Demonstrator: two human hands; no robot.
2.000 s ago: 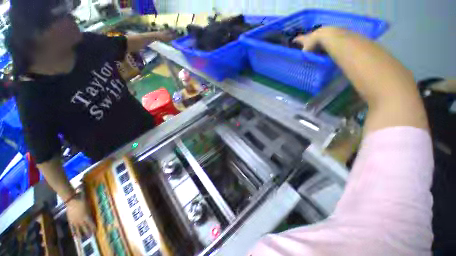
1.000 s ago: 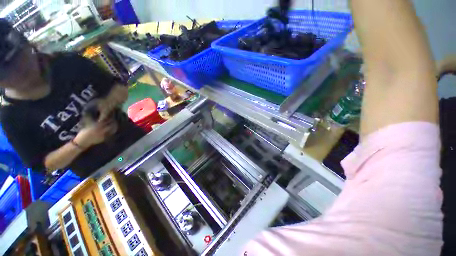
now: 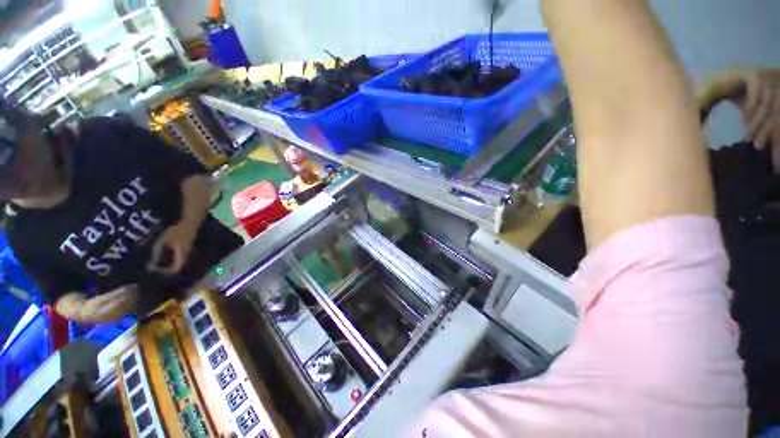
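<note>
My right forearm, in a pink sleeve, rises at the right. Its hand is cut off by the top edge. A thin black cord (image 3: 492, 38) hangs from a blurred dark shape at the top edge, over the nearer blue basket (image 3: 428, 115). Black power adapters (image 3: 462, 79) lie in that basket. The farther blue basket (image 3: 329, 128) also holds black adapters. The orange fixture tray (image 3: 192, 342) lies at the lower left, with white and dark sockets along both sides and green boards down its middle. My left hand is out of the picture.
A person in a black shirt (image 3: 111, 214) stands across the line, hands near the tray's far end. Metal conveyor rails (image 3: 338, 316) and round posts lie right of the tray. A green bottle (image 3: 558, 175) stands on the shelf's right. Another person's hand (image 3: 757, 107) shows at the right edge.
My right hand was in the nearer basket, then black adapters were lifted above it; now hand and adapters have risen to or past the top edge. The far person's hands have moved lower.
</note>
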